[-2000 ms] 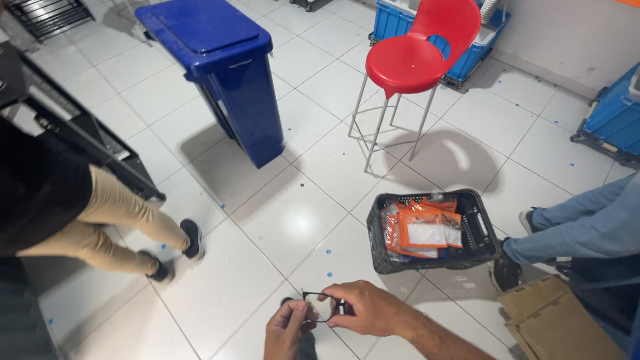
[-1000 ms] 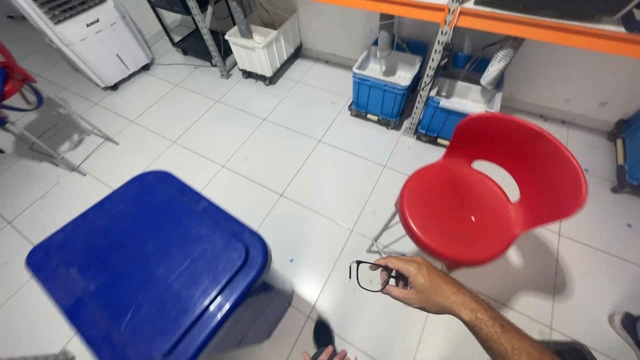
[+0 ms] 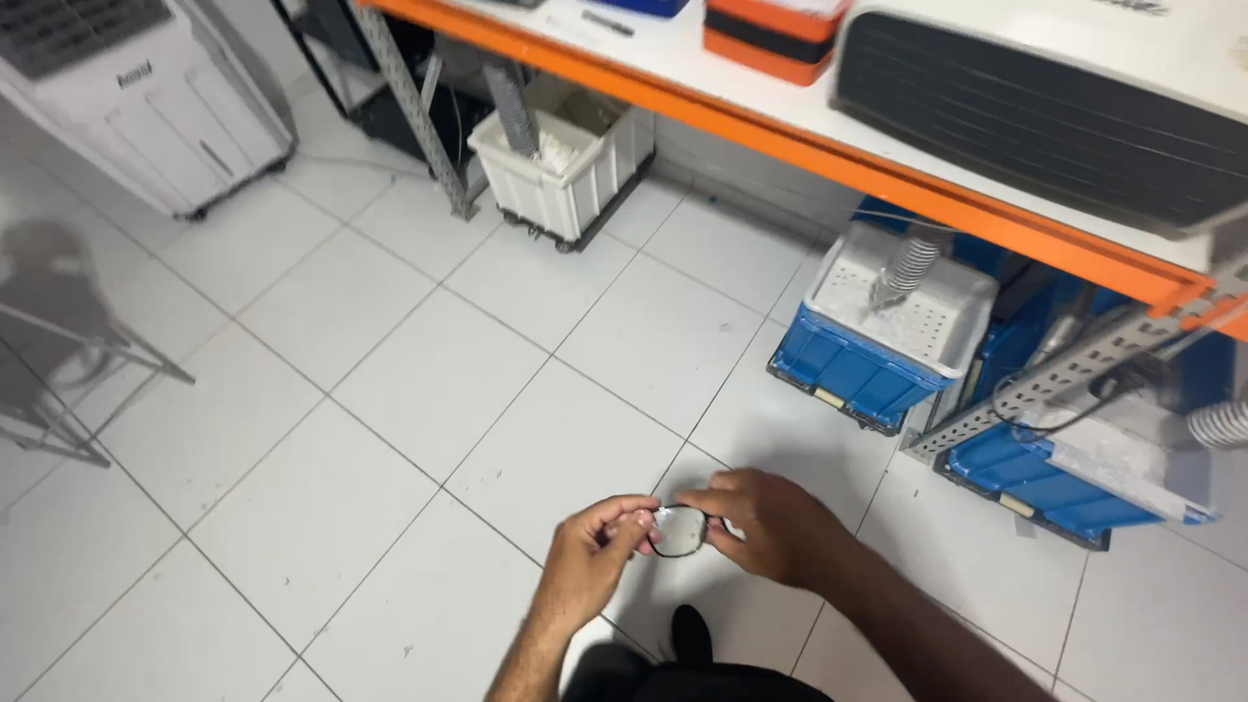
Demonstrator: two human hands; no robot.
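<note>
A pair of dark-framed eyeglasses [image 3: 680, 531] is held between my two hands at the lower middle of the head view, above the tiled floor. The fingertips of my left hand [image 3: 600, 546] pinch one side of the frame. On the other side, my right hand [image 3: 770, 531] grips the frame with thumb and fingers. One clear lens shows between the hands; the rest of the glasses is hidden behind the fingers.
An orange-edged workbench [image 3: 780, 146] crosses the upper right, bearing an orange bin [image 3: 770, 44]. Beneath it stand a white wheeled tub [image 3: 575, 185] and blue tubs [image 3: 858, 351] with hoses. A white air cooler [image 3: 146, 97] is at upper left. Stool legs [image 3: 97, 361] show at far left.
My left hand, low in view one second ago, has come up to the glasses and holds them with my right. The view has swung toward the workbench.
</note>
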